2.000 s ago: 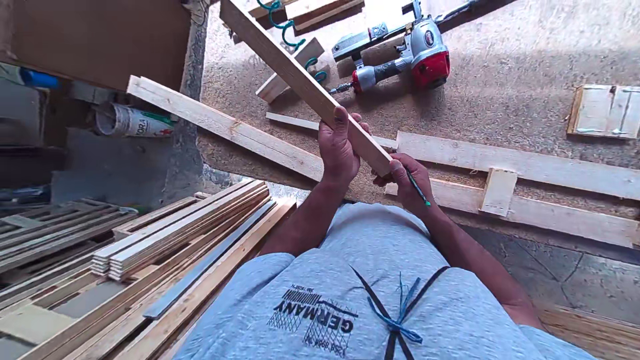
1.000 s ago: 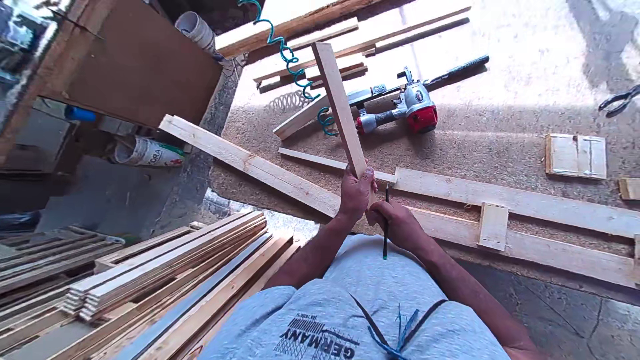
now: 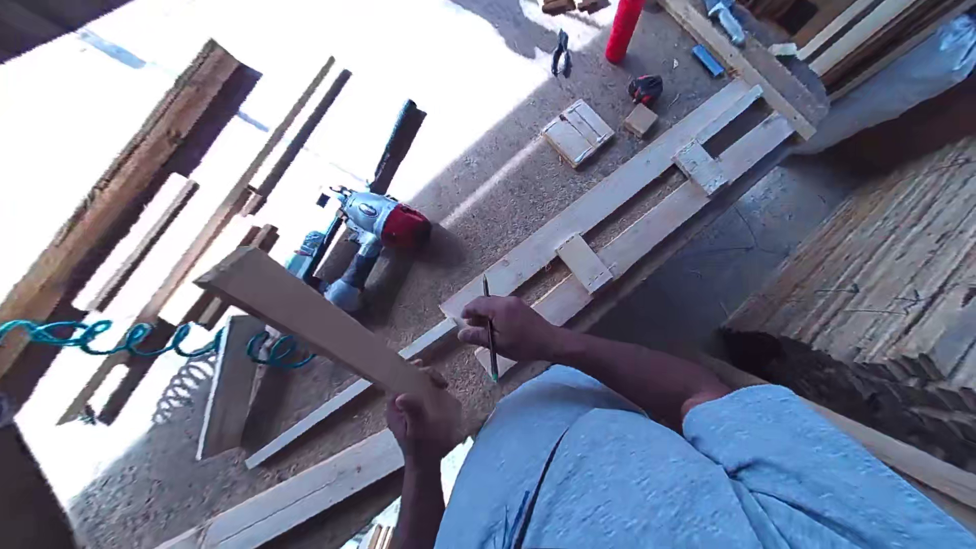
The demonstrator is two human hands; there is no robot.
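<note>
My left hand (image 3: 423,415) grips the near end of a wooden board (image 3: 313,324), whose far end points up and left. In my right hand (image 3: 507,328) is a dark pencil (image 3: 489,328), held upright between thumb and fingers over the end of a wooden frame (image 3: 633,187). That frame has two long slats joined by short cross blocks (image 3: 585,263). A thin wooden strip (image 3: 347,396) lies on the bench between the board and the frame. Beyond the board rests a pneumatic nailer (image 3: 374,221) with a silver body and a red cap.
A coiled green air hose (image 3: 160,339) runs in from the left. Pliers (image 3: 561,53), a red cylinder (image 3: 624,30), a tape measure (image 3: 646,89) and a small slatted wooden block (image 3: 578,133) lie at the back. Stacked wood (image 3: 877,290) stands at right; a long plank (image 3: 305,488) lies at lower left.
My right hand has come away from the board and now holds the pencil apart from it, over the frame's end. The view has turned strongly to the right.
</note>
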